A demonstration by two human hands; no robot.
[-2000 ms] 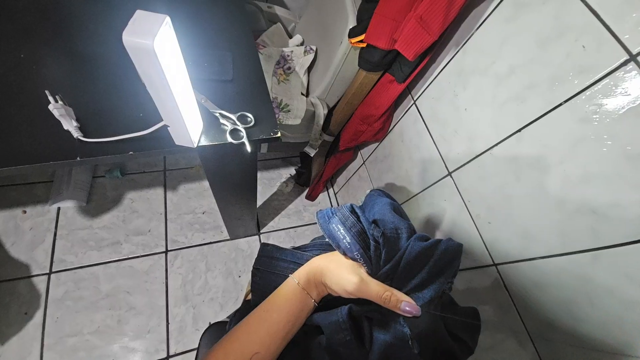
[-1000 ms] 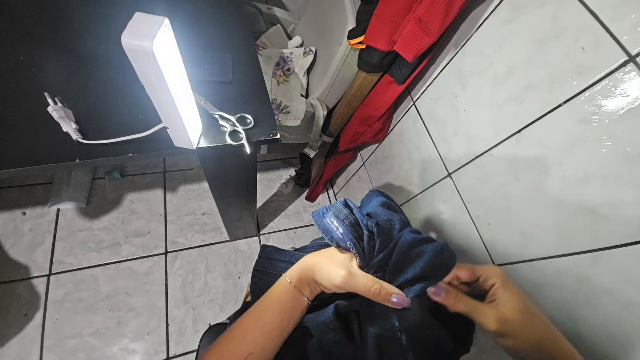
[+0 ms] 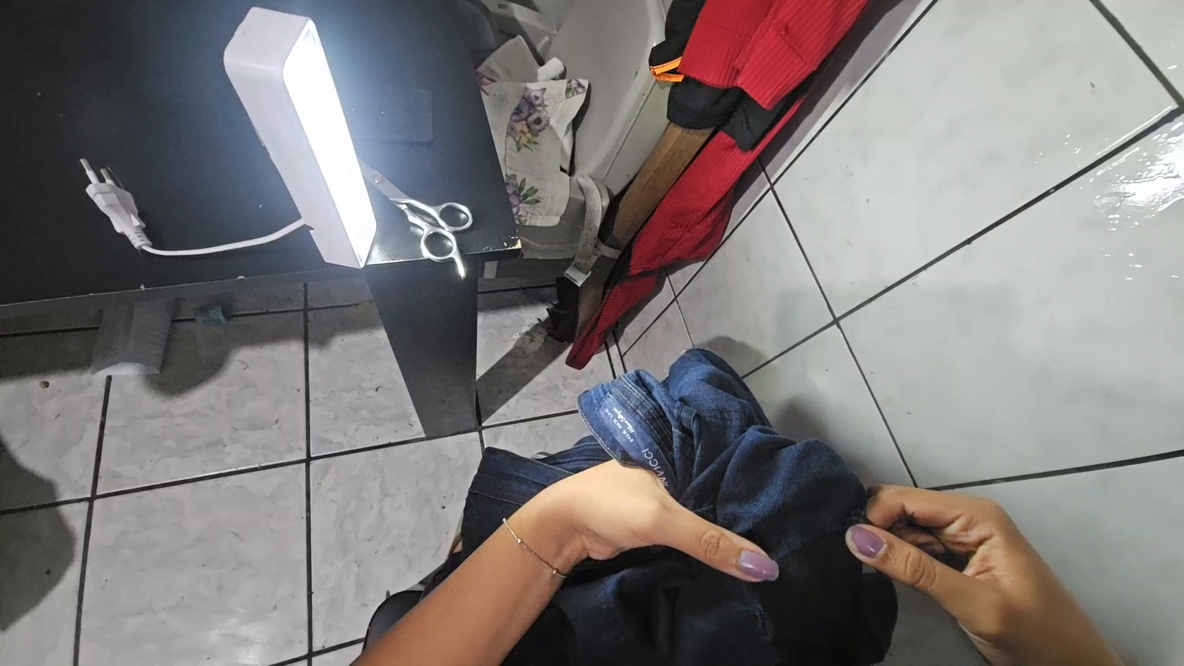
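A bunched dark blue denim garment lies low in the middle of the view, its waistband with printed writing folded outward. My left hand rests on the denim, thumb stretched to the right; its other fingers are hidden in the folds, so its grip cannot be made out. At the garment's right edge, my right hand pinches the cloth between thumb and curled forefinger. Steel scissors lie on the corner of the black table, beside a lit white lamp.
The black table fills the upper left, with the lamp's plug on it. Floral cloth sits behind its corner. Red ribbed clothing hangs by a wooden post. White tiles cover the wall at right.
My right hand, out of view two seconds ago, came in from the right and is at the garment's right edge. My left hand has stayed on the denim.
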